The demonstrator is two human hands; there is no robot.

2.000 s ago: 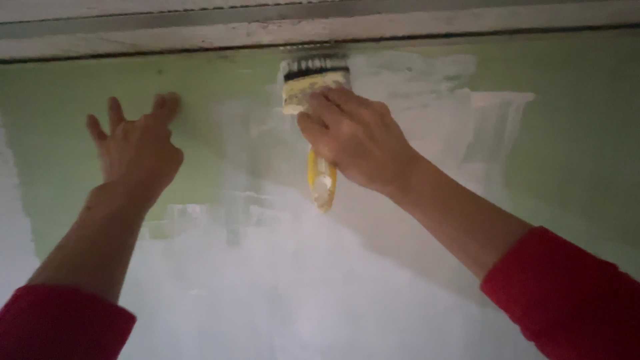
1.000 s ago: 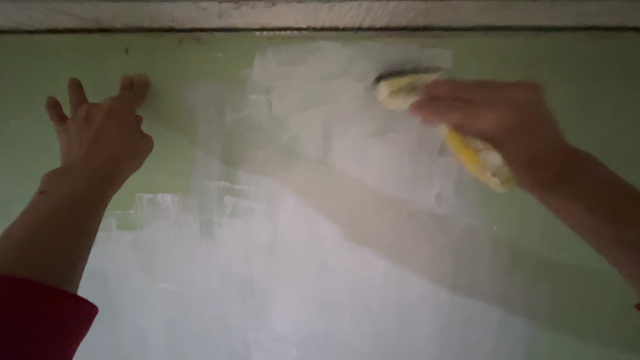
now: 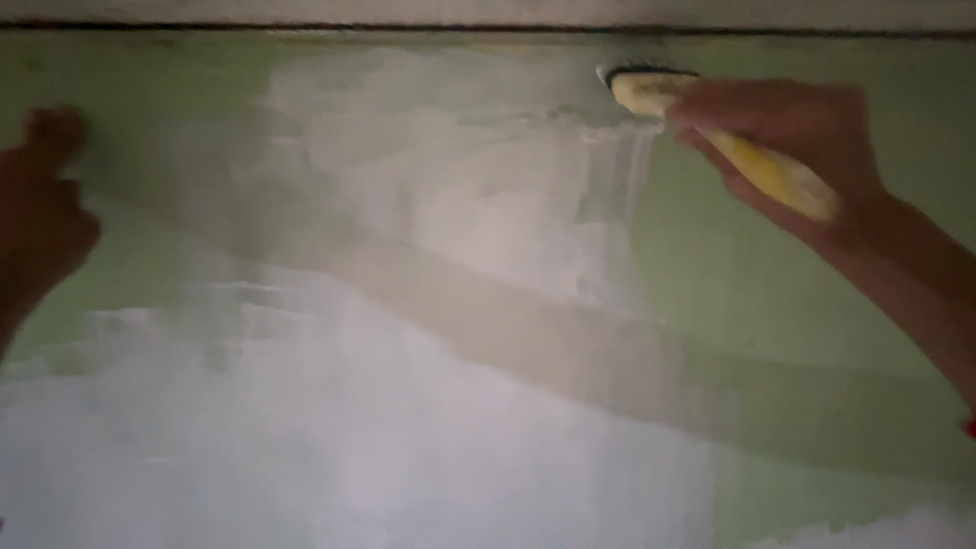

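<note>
My right hand [image 3: 793,145] grips a paintbrush [image 3: 770,171] with a yellow, paint-smeared handle. The brush's dark bristle end lies against the upper right of a green wall [image 3: 762,290], just under the dark seam at its top. White paint [image 3: 396,427] covers the lower and middle wall in uneven strokes, with thin streaks below and left of the brush. At the left edge my left hand [image 3: 46,206] rests by the green surface and holds nothing visible; part of it is cut off by the frame, and it is blurred.
A pale horizontal trim [image 3: 488,14] runs along the top of the wall, with a dark gap [image 3: 427,29] beneath it. The shadow of an arm slants across the painted area towards the lower right.
My right hand has carried the brush to the right along the top of the wall. White paint now reaches further along the upper wall than two seconds ago. The view has moved closer.
</note>
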